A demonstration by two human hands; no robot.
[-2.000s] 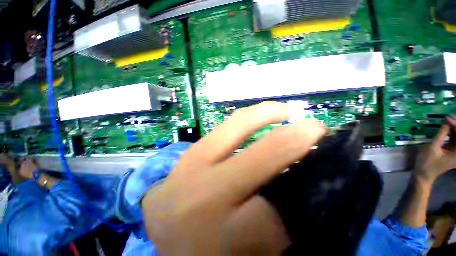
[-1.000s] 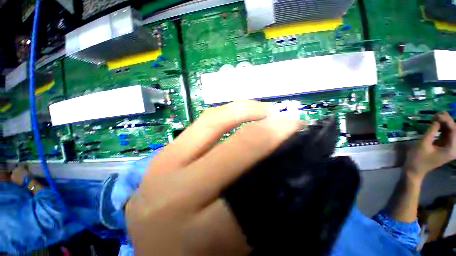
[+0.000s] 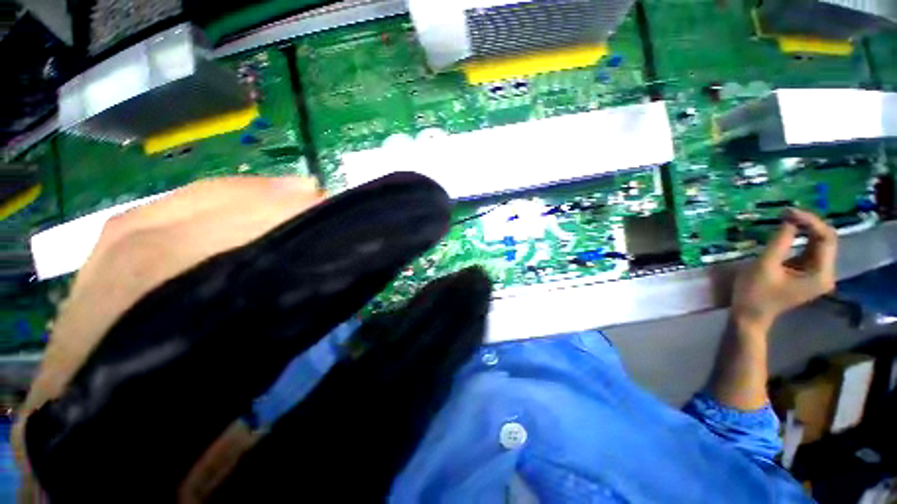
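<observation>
My left hand [image 3: 148,236] is large, blurred and close to the camera at the left. Long black finger-like shapes [image 3: 295,256] cover its near side; I cannot tell whether they are held parts, a covering or shade. My right hand [image 3: 784,281] is over the conveyor rail [image 3: 610,300] at the right, fingers curled, thumb near the index finger; no part can be made out there. The middle green circuit board [image 3: 393,89] carries a long white-silver heat sink [image 3: 561,148] and a finned heat sink [image 3: 536,30] with a yellow strip [image 3: 536,63]. The black shapes hide its front left.
More circuit boards lie side by side, with a finned heat sink [image 3: 148,84] at the left and a white-silver heat sink [image 3: 836,118] at the right. A blue smock [image 3: 590,423] is below the rail. Brown and white box-like things [image 3: 826,399] are at the lower right.
The boards and rail have shifted left in the view. My left hand has moved left, uncovering the middle board's front, and the black shapes now spread apart. My right hand appears farther left and stays curled.
</observation>
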